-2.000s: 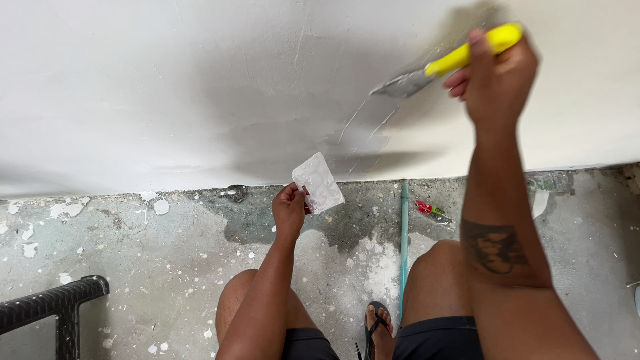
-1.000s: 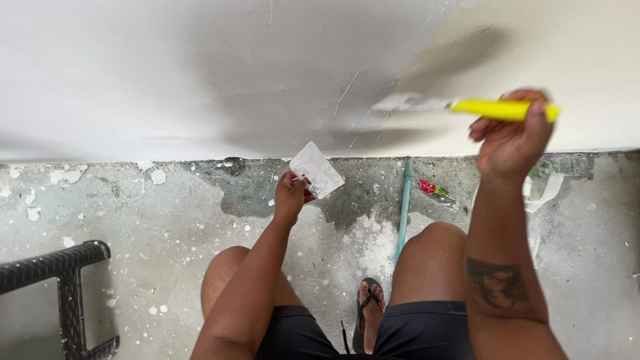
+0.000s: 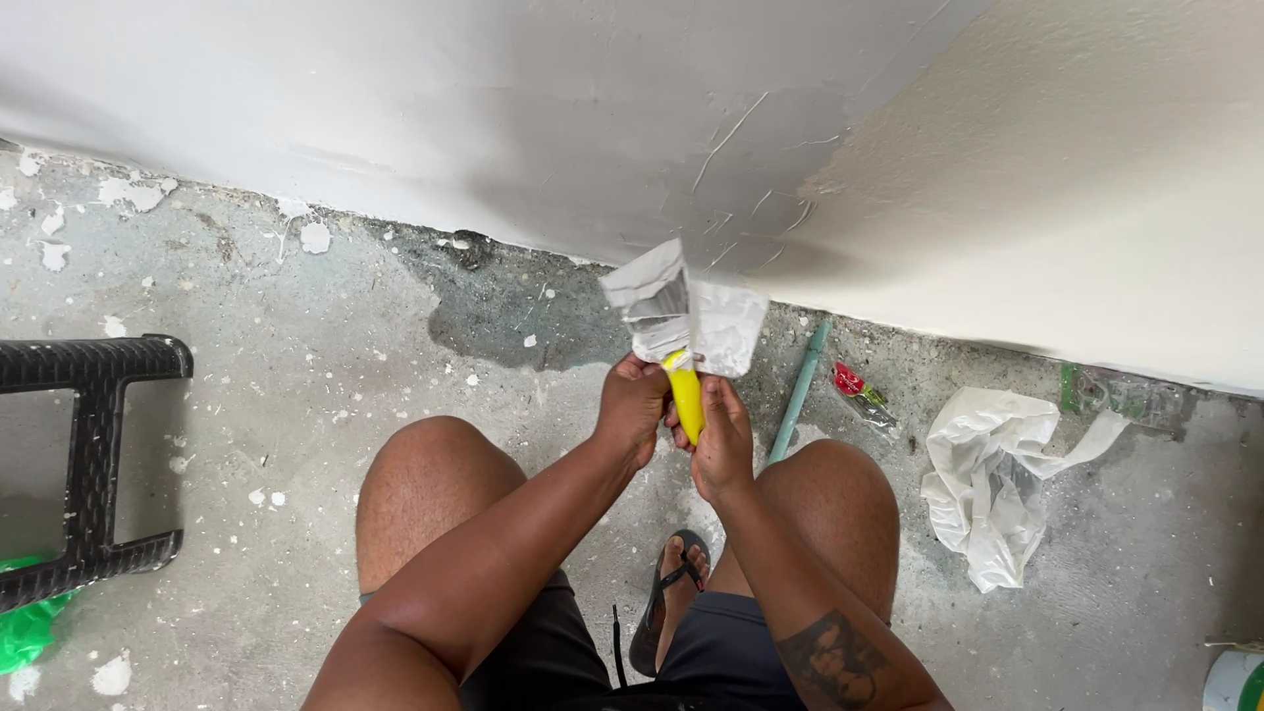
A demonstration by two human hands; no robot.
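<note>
My right hand (image 3: 719,434) is closed around the yellow handle of a putty knife (image 3: 687,403). The knife's wide blade (image 3: 654,296) points up toward the wall and is smeared with white compound. Close beside it, my left hand (image 3: 630,407) grips a flat square plate (image 3: 733,324) coated with the same white compound; its fingers are partly hidden behind the handle. Plate and blade overlap or lie edge to edge; whether they touch is hard to tell. Above the hands, the wall (image 3: 553,128) shows smooth grey-white compound with several thin raised ridges.
A black plastic stool (image 3: 94,565) stands at the left, with green plastic (image 3: 28,632) beneath. Along the wall's base lie a teal pipe (image 3: 800,395), a red-and-green wrapper (image 3: 864,395) and a crumpled white plastic sheet (image 3: 973,494). A container (image 3: 1234,681) sits at the lower right.
My right hand has brought the putty knife from the wall on the right down and inward to the plate in my left hand. The view has shifted, showing more floor at the right.
</note>
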